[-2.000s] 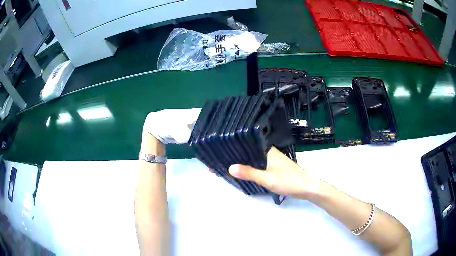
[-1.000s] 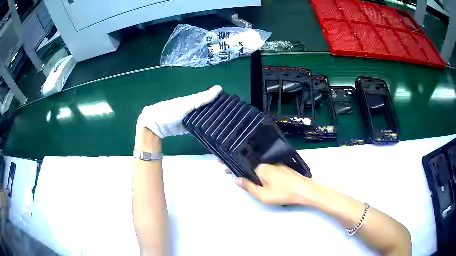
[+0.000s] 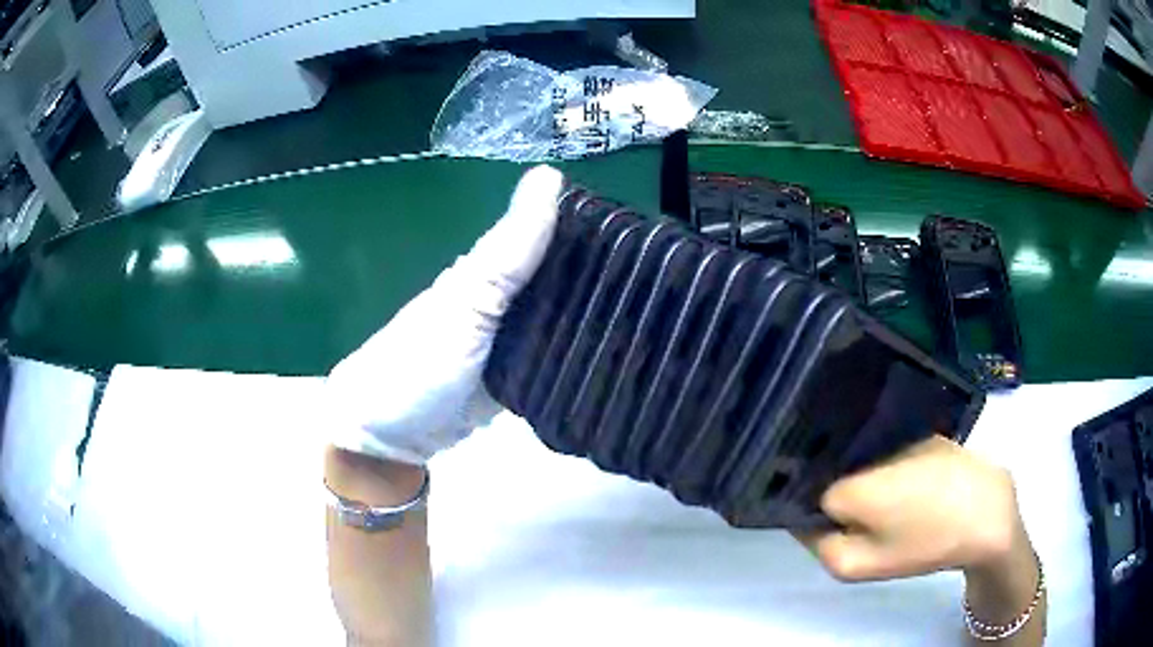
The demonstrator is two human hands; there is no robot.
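A fanned stack of black housings [image 3: 670, 354] is held up over the green surface and the white sheet, its edges showing as parallel ribs. My left hand [image 3: 443, 341], in a white glove, holds the stack's left end with the thumb along its upper left corner. My bare right hand [image 3: 917, 512] grips the lower right end. My fingers behind the stack are hidden. A row of black housings [image 3: 809, 234] lies behind it on the green surface, partly covered by the stack. One housing [image 3: 974, 297] lies at the row's right end.
A white sheet [image 3: 228, 506] covers the near side. A black upright strip [image 3: 675, 177] stands at the row's left end. A clear printed bag [image 3: 569, 111] and a red gridded tray [image 3: 980, 95] lie behind. A black tray [image 3: 1123, 506] is at the right edge.
The stack is fanned wider, has come nearer the camera and now reaches further right. My right hand has moved right and slightly down with its end. My left hand also looks nearer.
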